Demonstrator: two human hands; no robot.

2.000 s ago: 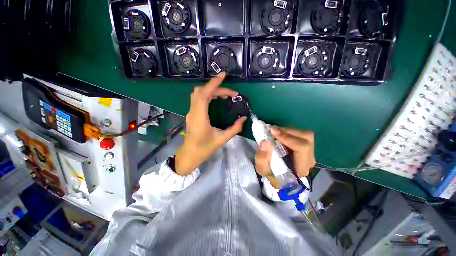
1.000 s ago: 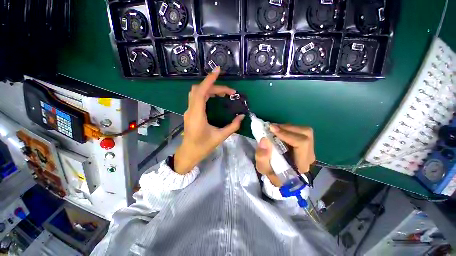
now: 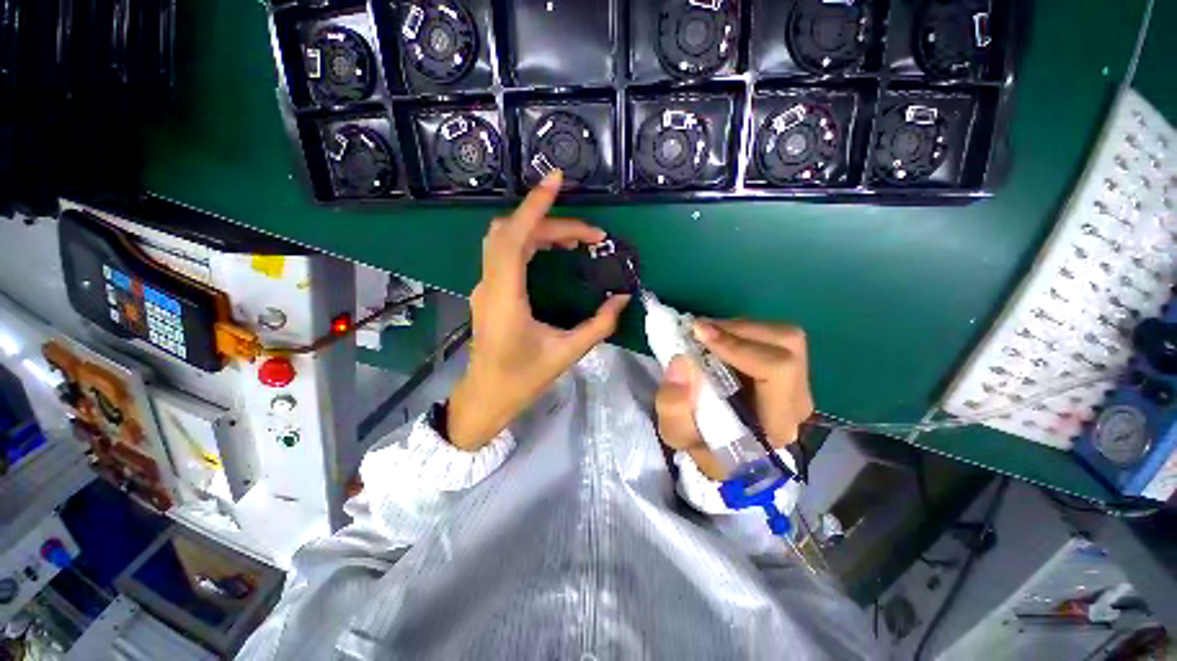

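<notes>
My left hand (image 3: pixel 516 316) holds a black speaker unit (image 3: pixel 607 269) by its edges between thumb and fingers, just in front of the tray. A small white-outlined rectangle shows near its top edge. My right hand (image 3: pixel 742 387) holds the white glue dispensing syringe (image 3: pixel 697 381) like a pen, its thin tip at the right edge of the disc. Whether the tip touches the disc is too small to tell. A blue syringe air adapter (image 3: pixel 755 488) is at the barrel's rear. The black blister tray (image 3: pixel 645 198) lies beyond my hands with discs in its pockets; one visible back-row pocket has none.
Stacked black trays (image 3: pixel 84 103) stand at the far left on the green mat (image 3: pixel 774 271). A white machine (image 3: pixel 297 413) with a handheld control panel (image 3: pixel 145 300) is at left. A small-parts sheet (image 3: pixel 1078 284) and blue dispenser controller (image 3: pixel 1136 439) are at right. A thin hose trails below the syringe.
Both hands, the disc and the syringe have shifted very slightly left and up in view. The tray also appears slightly higher and left. The grips stay the same.
</notes>
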